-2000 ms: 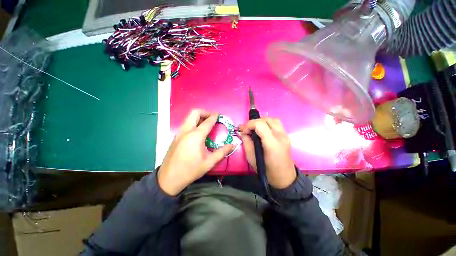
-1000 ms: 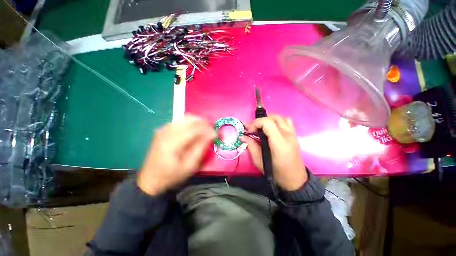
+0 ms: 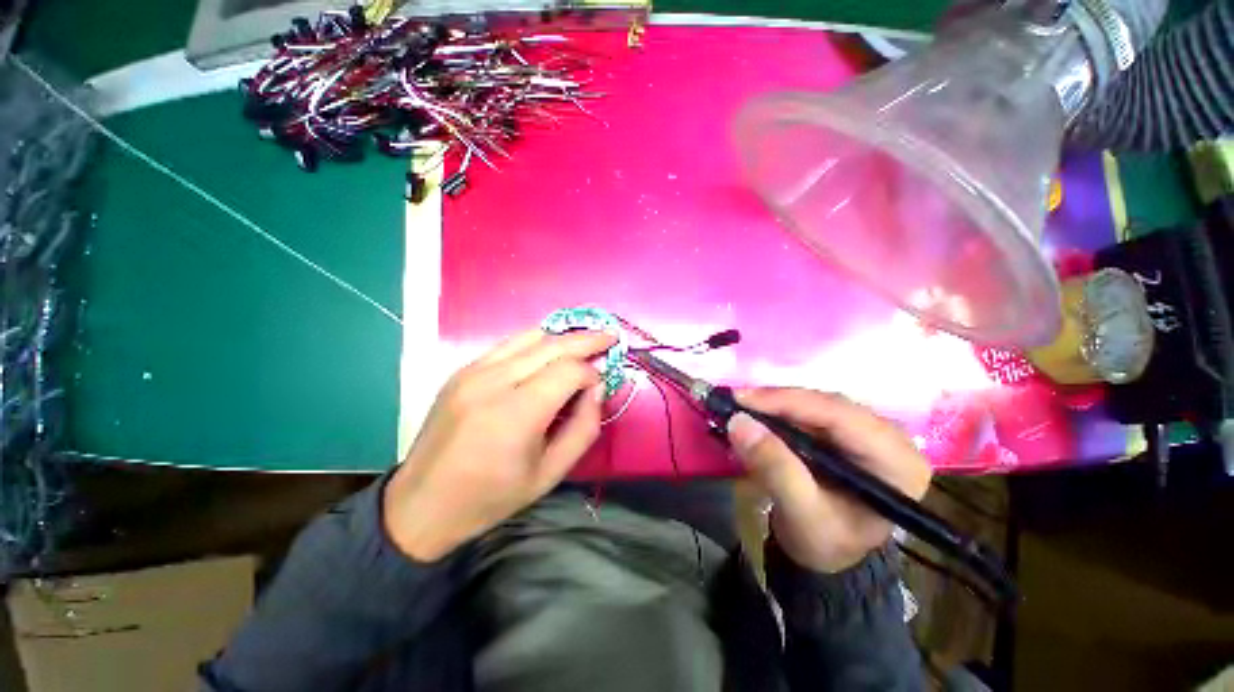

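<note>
My left hand (image 3: 501, 426) holds the green ring PCB (image 3: 616, 371) by its left side on the pink mat, its fingers covering part of the ring. My right hand (image 3: 832, 466) grips the black soldering iron (image 3: 853, 476). The iron's metal tip points left and meets the ring's right edge; whether it touches a pad is too small to tell. A black connector (image 3: 724, 338) lies on the mat right of the ring, on a lead that runs back to the ring. Thin red, white and black wires trail from the ring over the mat's front edge.
A pile of connector leads (image 3: 393, 84) lies at back left of the pink mat (image 3: 650, 203). The clear fume hood (image 3: 907, 189) hangs at right, near the yellowish pot (image 3: 1103, 325). Clear blister trays (image 3: 34, 338) stand at far left. A thin silvery strand (image 3: 230, 203) crosses the green bench.
My left hand has returned to the ring. My right hand has moved right and tilted the iron from upright to pointing left, its tip now at the ring. The black connector now shows on the mat.
</note>
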